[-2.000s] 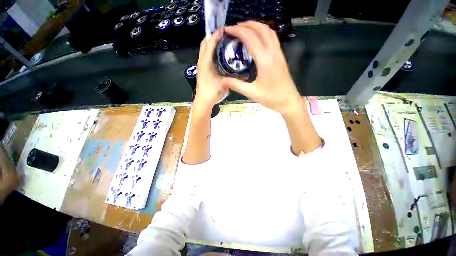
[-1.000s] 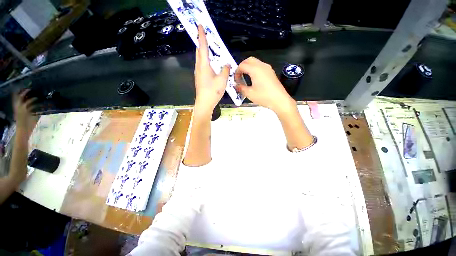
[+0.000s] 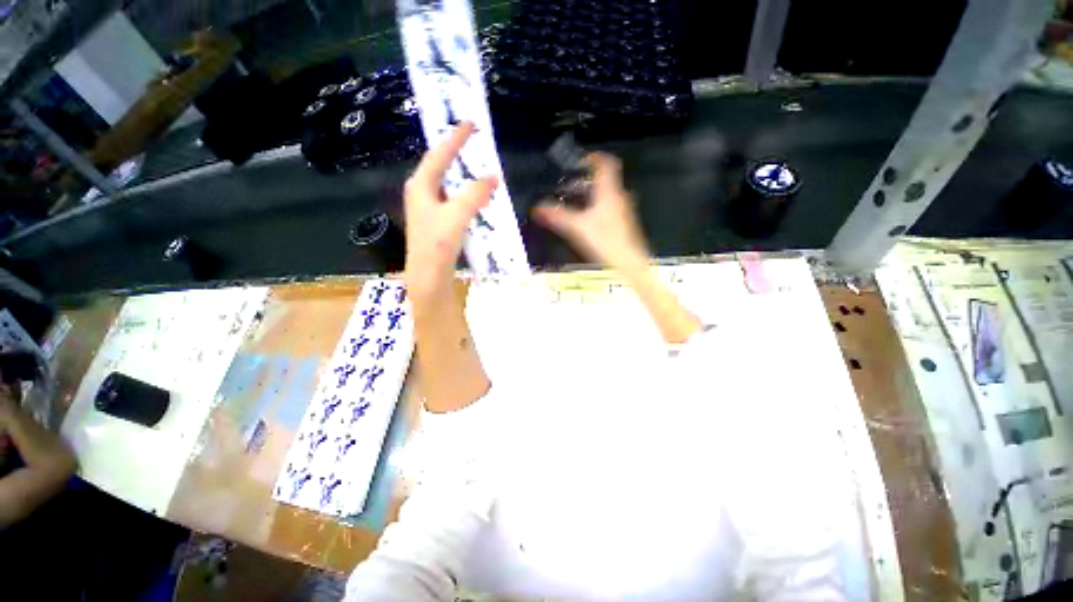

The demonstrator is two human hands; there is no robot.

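My left hand [image 3: 438, 229] holds a long white sticker strip [image 3: 453, 88] with dark figures, upright between thumb and fingers. The strip's lower end reaches the bench's back edge. My right hand [image 3: 610, 221] is right of the strip over the dark belt, thumb and fingers curved apart. A small grey and dark blurred thing [image 3: 570, 153] shows at its fingertips; whether it is held cannot be told. A white block of label sheets [image 3: 353, 400] with blue figures lies left of the white work sheet [image 3: 777, 341].
The dark green belt [image 3: 694, 223] carries a black unit with a white-marked top [image 3: 771, 198] and another black unit [image 3: 374, 235]. Black trays [image 3: 588, 59] stand beyond. A perforated post [image 3: 912, 153] rises at right. A black cylinder [image 3: 132, 400] and a person's arm [image 3: 35, 465] are at left.
My right hand has left the strip and moved up and right, its fingers opening. The strip has turned more upright. The belt's units appear further right.
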